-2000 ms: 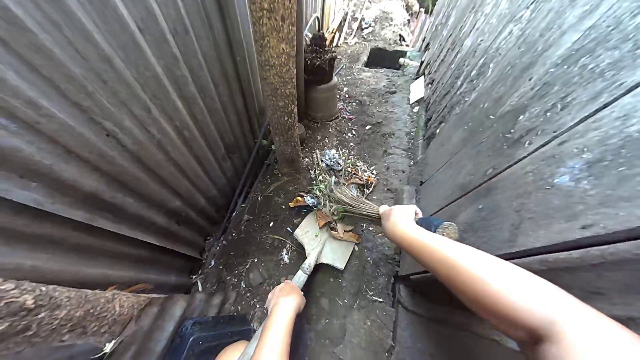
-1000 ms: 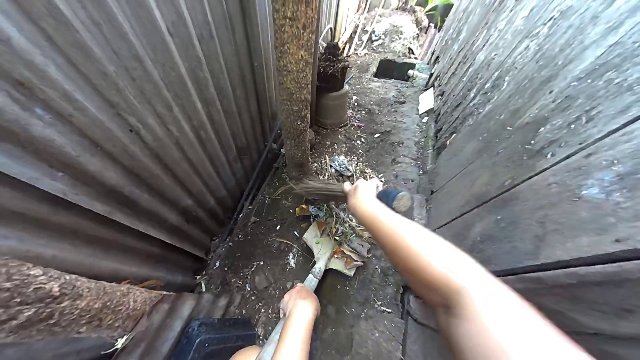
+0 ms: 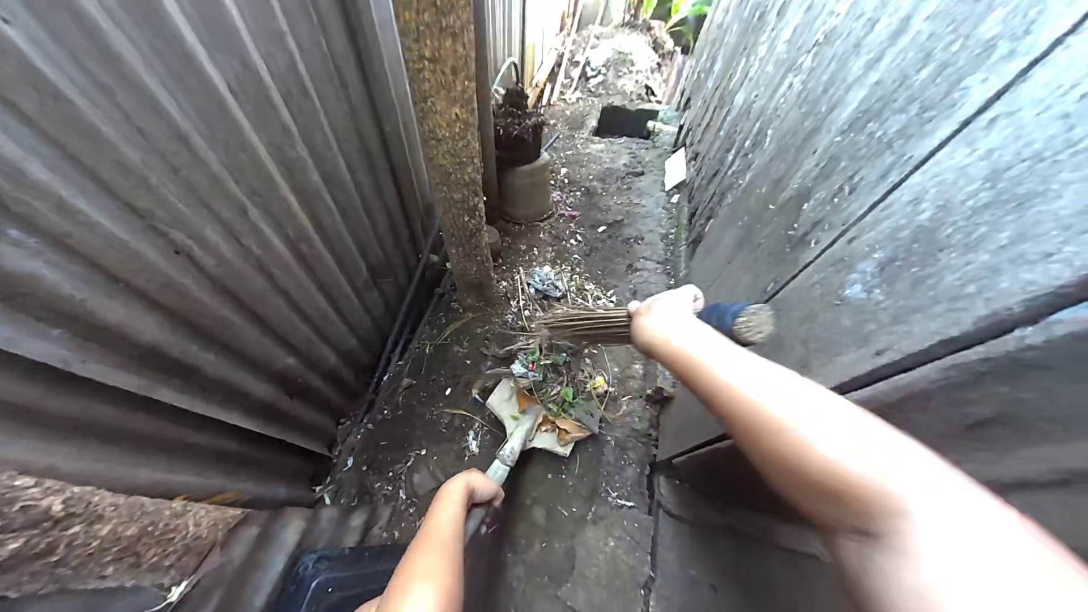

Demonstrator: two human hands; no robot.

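Note:
My left hand (image 3: 478,490) grips the handle of a shovel (image 3: 515,408), whose pale blade lies flat on the dirt with dry leaves and green scraps on and against it. A stick broom (image 3: 595,325) is in my right hand (image 3: 667,313), held almost level, its bristles pointing left just above the litter pile (image 3: 552,370). The broom's dark blue binding and butt end stick out to the right of my fist. Crumpled plastic (image 3: 546,282) lies among twigs beyond the bristles.
A corrugated metal wall (image 3: 212,221) runs along the left, a wooden post (image 3: 446,153) beside it. Grey boards (image 3: 892,195) line the right. Farther up stand a rounded container (image 3: 525,187) and a dark hole (image 3: 625,121). At the bottom left is a black tub (image 3: 340,578).
The broom has swung from beside the shovel blade to beyond it, bristles now pointing left. More green litter lies on and against the blade than two seconds ago.

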